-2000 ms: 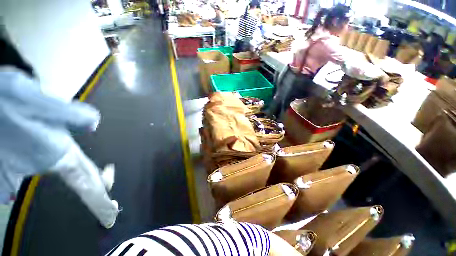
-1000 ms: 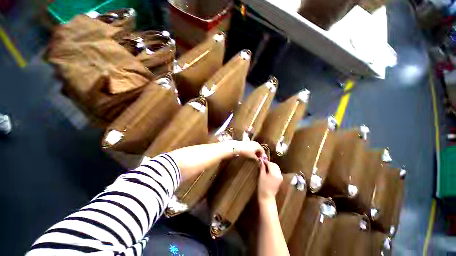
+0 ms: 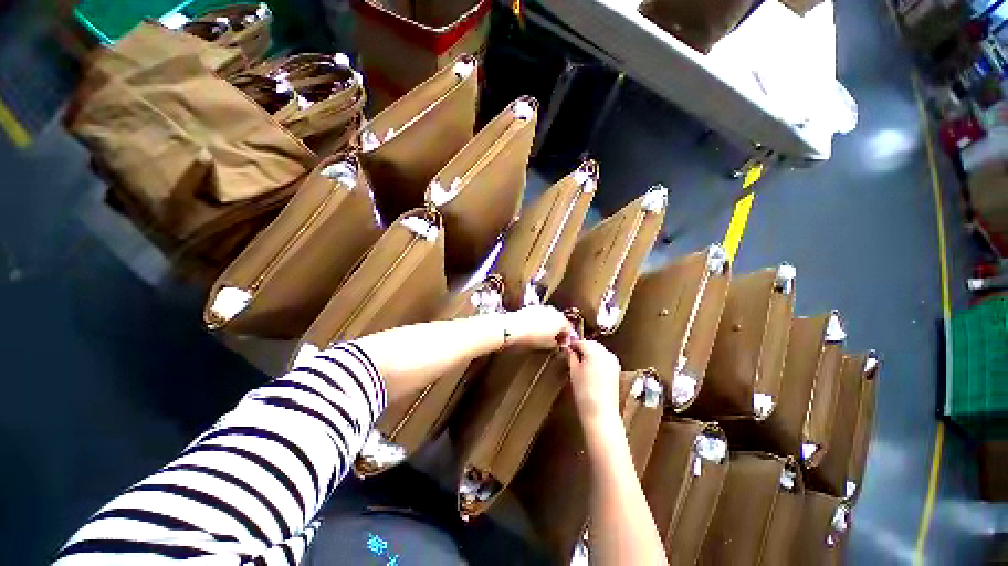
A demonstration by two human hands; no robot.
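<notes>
Several tan-brown tote bags stand upright in two rows. My left hand (image 3: pixel 539 327) and my right hand (image 3: pixel 595 370) meet at the far top corner of one standing bag (image 3: pixel 514 415). The fingertips of both hands are pinched together there on something tiny; what it is cannot be made out. The near end of this bag's narrow top shows a small white and dark bit. Other standing bags (image 3: pixel 398 271) have long lines across their tops and white tufts at both ends.
A pile of flat bags (image 3: pixel 188 133) lies at the upper left, with bunched handles (image 3: pixel 315 94) beside it. A carton with a red band (image 3: pixel 420 50) and a white worktable (image 3: pixel 707 83) stand beyond. Green crates (image 3: pixel 978 359) show at the right and upper left.
Since two seconds ago the view has turned down to the bags and both hands have come into view. Over the last second the hands have stayed at the same bag corner; the view has shifted slightly.
</notes>
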